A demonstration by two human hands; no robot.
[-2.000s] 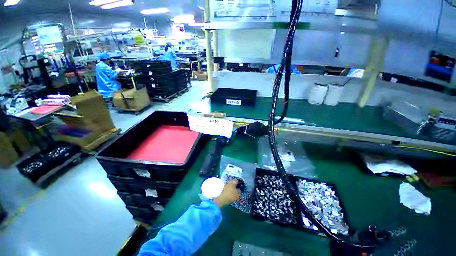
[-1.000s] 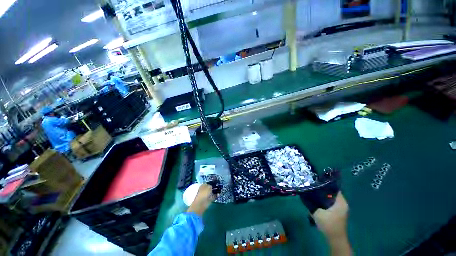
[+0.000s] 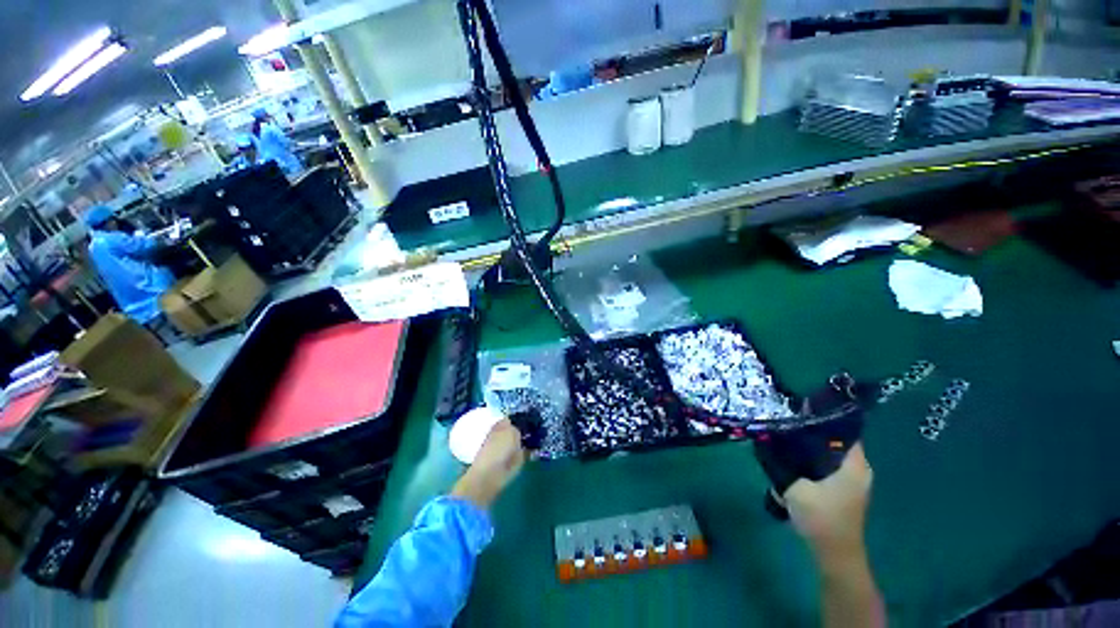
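Note:
My left hand [image 3: 496,456] is at the near left edge of the clear bag of small grey screws [image 3: 553,423], beside a round white dish [image 3: 472,436]. Its fingertips are dark or covered, and whether they hold a screw is too small to tell. My right hand [image 3: 830,497] grips the black electric screwdriver [image 3: 811,451], right of the divided parts tray [image 3: 620,444]. The tray has dark-and-silver parts at left and bright silver pieces at right. The assembly fixture [image 3: 630,543], grey with an orange edge and a row of small parts, lies on the mat in front.
Stacked black crates with a red-pink interior [image 3: 329,383] stand at left, with a paper label [image 3: 405,294]. A black cable [image 3: 501,184] hangs over the tray. Joined silver pieces [image 3: 943,410] and white paper [image 3: 936,290] lie at right. Workers in blue are at far left.
The view has swung right and down since the first frame, bringing my right hand with the screwdriver and the whole fixture into view. My left hand stays at the screw bag.

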